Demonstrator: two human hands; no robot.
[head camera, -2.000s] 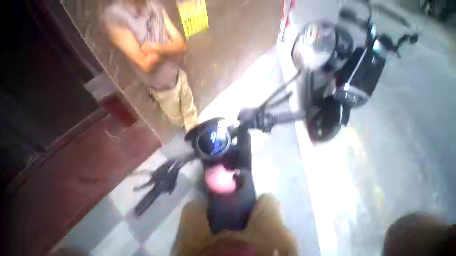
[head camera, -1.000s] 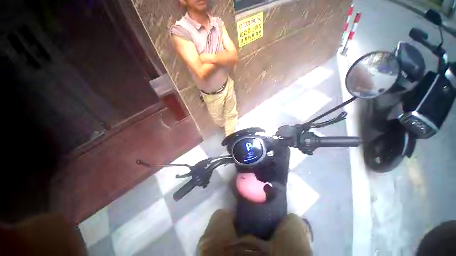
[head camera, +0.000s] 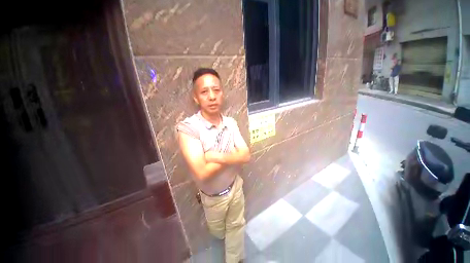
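Neither of my hands is in the picture. The scooter I sit on, with its handlebars and dial, is out of view below the frame. Nearest in front of me a person (head camera: 221, 149) in a pale striped shirt and tan trousers stands against the brown stone wall (head camera: 304, 138) with arms folded, facing me. No object shows in that person's hands.
Black parked scooter (head camera: 432, 167) at the right, cut off by the edge. Dark doors (head camera: 67, 102) at the left. Window (head camera: 281, 51) above a yellow notice (head camera: 263, 128). Checkered paving (head camera: 330, 210), red-and-white post (head camera: 360, 128), road (head camera: 386, 118). Another person (head camera: 395, 76) stands far across the road.
The view has tilted up. My scooter's dial, handlebars, mirror, pink piece and my legs have left the picture. The window and far street have come in. The standing person keeps folded arms.
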